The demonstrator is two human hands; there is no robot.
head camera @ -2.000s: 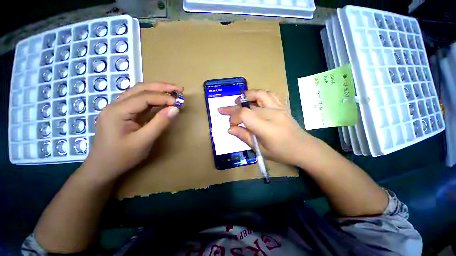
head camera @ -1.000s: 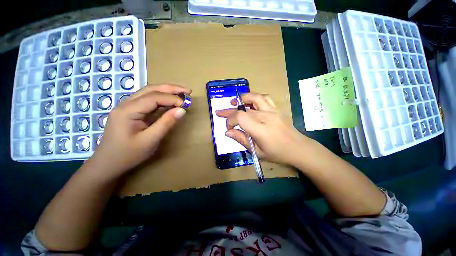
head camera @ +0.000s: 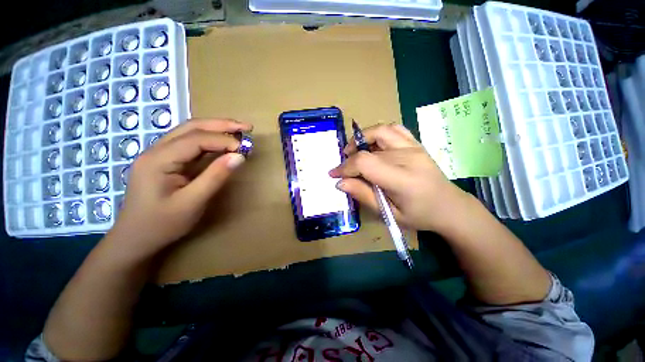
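Note:
My left hand point(head camera: 185, 173) pinches a small shiny ring point(head camera: 245, 145) with blue-purple glints between thumb and fingers, above the cardboard left of the phone. The black smartphone point(head camera: 317, 173) lies on the cardboard, its screen lit white with a blue top bar. My right hand point(head camera: 396, 173) holds a slim pen point(head camera: 392, 228) with a clear barrel, its dark tip pointing away from me. A fingertip of my right hand is over the right edge of the phone screen; whether it touches cannot be told.
A white tray point(head camera: 30, 106) of round shiny pieces is at left. Stacked white trays point(head camera: 527, 134) stand at right with a green handwritten note point(head camera: 463, 134). Brown cardboard point(head camera: 247, 71) lies between them. Another white tray point(head camera: 346, 8) is at the far edge.
My right hand has moved a little right, off the middle of the screen, with the pen. The screen now shows a list-like page. My left hand still pinches the ring; the view has shifted slightly.

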